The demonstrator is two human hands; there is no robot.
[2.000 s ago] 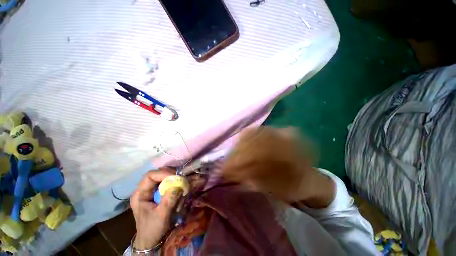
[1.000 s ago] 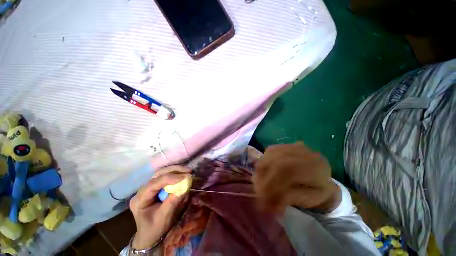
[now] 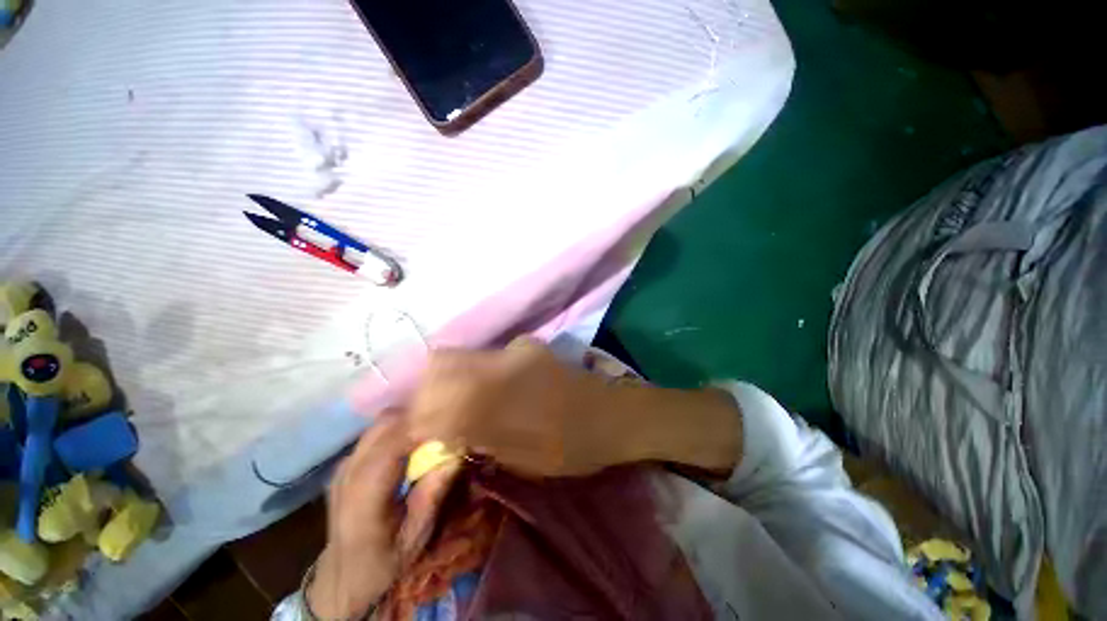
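My left hand is at the table's near edge and holds a plush toy, of which a yellow end and a bit of blue show between the fingers. My right hand is against the toy and my left fingertips, slightly blurred. Its fingertips are hidden, so I cannot tell what they hold; no needle can be made out. A loop of pale thread lies on the cloth just beyond the hands. Thread snips with dark blades and red, white and blue handle lie farther up.
A smartphone lies at the table's far side. Yellow-and-blue plush toys are piled at the left. White lint lies beyond the snips. A grey striped bundle stands at the right over a green floor. More toys are at lower right.
My right hand was out to the right with a taut thread from the toy; it has come back left against the toy and left hand. The view has shifted slightly.
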